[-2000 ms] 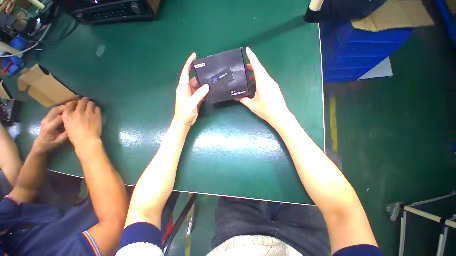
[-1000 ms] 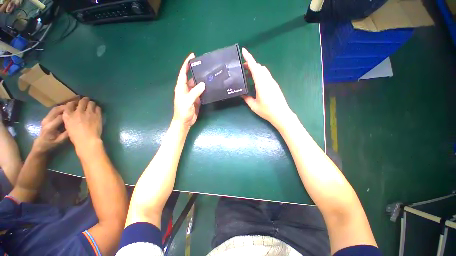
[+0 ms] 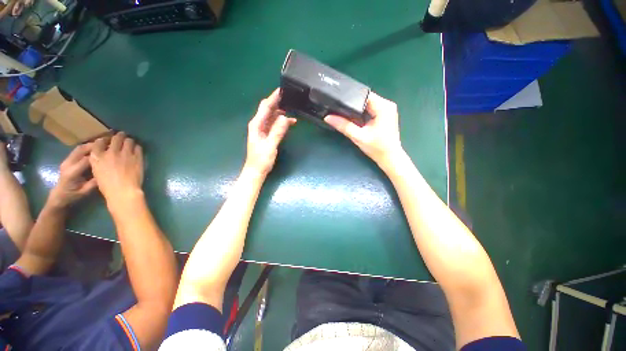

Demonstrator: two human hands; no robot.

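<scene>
A closed black retail box is held up over the green bench, tilted so that a narrow side with small white print faces up. My right hand grips its right end, thumb on the near face and fingers behind. My left hand is at the box's lower left corner, with fingertips against or just behind it and the thumb apart from the face. The box's underside is hidden.
At left, another person's hands work at an open brown box. A black-fronted audio unit stands at the back left, beside cables. Blue bins are past the bench's right edge. A pipe-frame trolley is at lower right.
The box has turned from showing its broad printed face to showing a narrow side. My left hand has slid down to its lower left corner and my right hand's thumb now presses its near face.
</scene>
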